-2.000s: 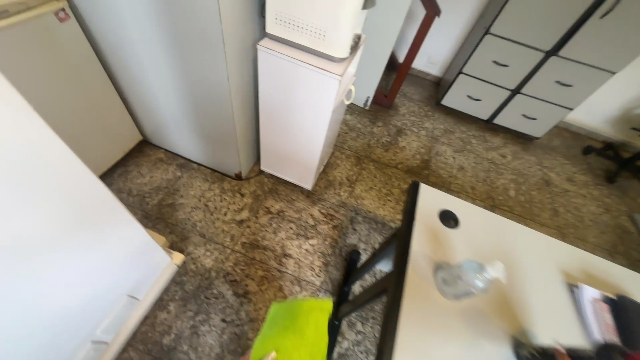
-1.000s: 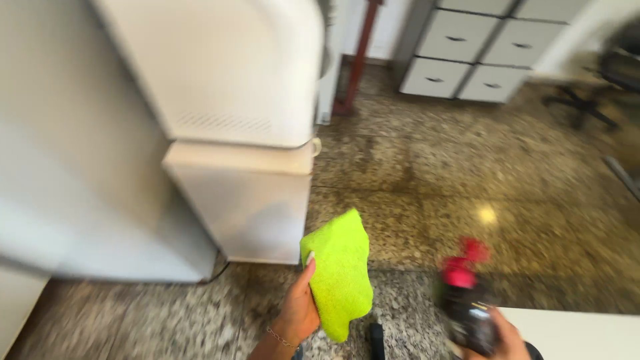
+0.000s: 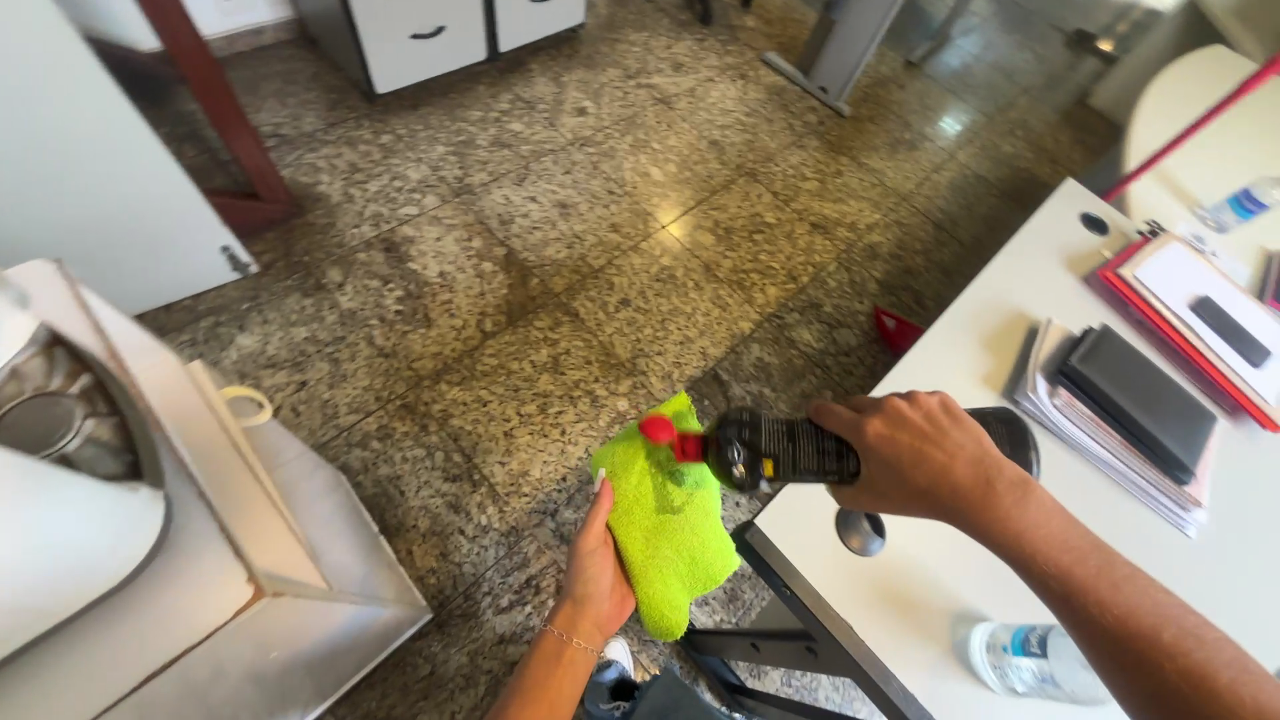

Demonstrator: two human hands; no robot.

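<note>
My left hand holds up a lime-green cloth by its left edge, thumb on top. A damp-looking darker patch shows near the cloth's upper middle. My right hand grips a black plastic bottle around its body, tilted on its side. The bottle's red cap is over the upper part of the cloth; whether it touches the cloth I cannot tell. Both hands are in front of the white desk's near left corner, with the bottle's base over the desktop.
The white desk bears a clear plastic bottle, a black notebook on papers, and a red folder. A white cabinet with a white appliance stands at left. Beyond are drawers above a granite floor.
The view has swung strongly toward the desk. The black bottle, upright-looking a second ago, is now tipped sideways with its red cap over the green cloth.
</note>
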